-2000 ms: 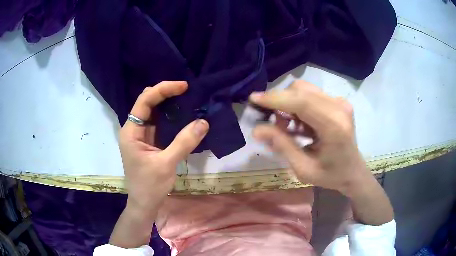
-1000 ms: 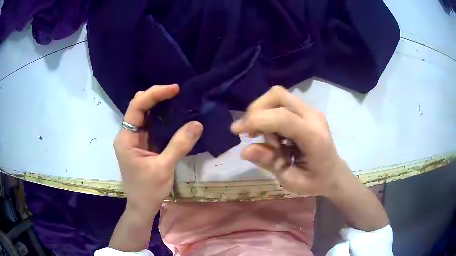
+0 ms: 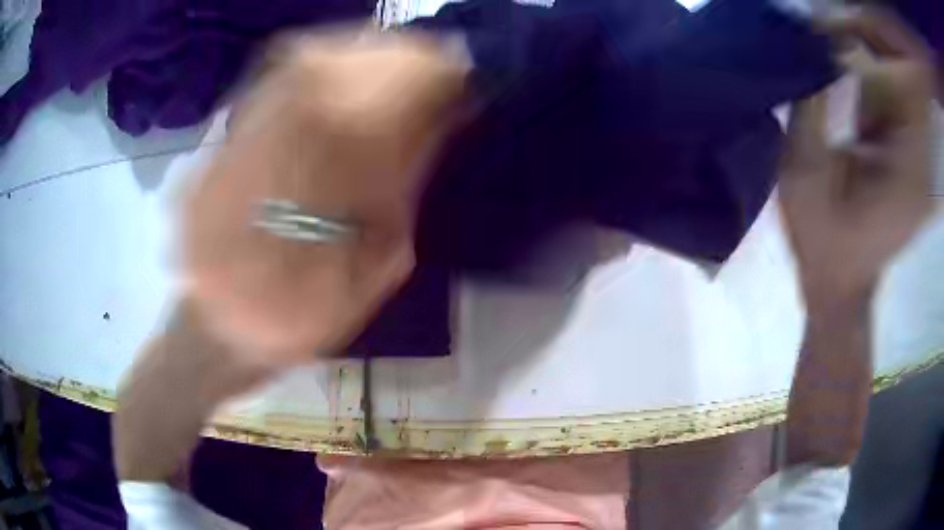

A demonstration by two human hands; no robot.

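Note:
A dark purple to navy garment point(image 3: 600, 135) is stretched between my two hands above the white table. My left hand point(image 3: 321, 197), with a ring on one finger, is large and blurred and holds the garment's left part. My right hand point(image 3: 864, 155) is at the upper right, blurred, at the garment's right end; a small pale glint shows between its fingers, but I cannot tell what it is. A flat corner of dark cloth point(image 3: 419, 321) hangs below my left hand. The seams are too blurred to tell.
The white table point(image 3: 93, 269) has a worn yellowish front edge and a joint line near the middle. Loose purple cloth point(image 3: 166, 83) lies at the far left. More purple cloth point(image 3: 248, 481) is below the table edge. My pink clothing shows at the bottom.
Both hands have moved up and apart, my right hand far to the right. The garment has been lifted and spread between them, and its earlier folds are gone.

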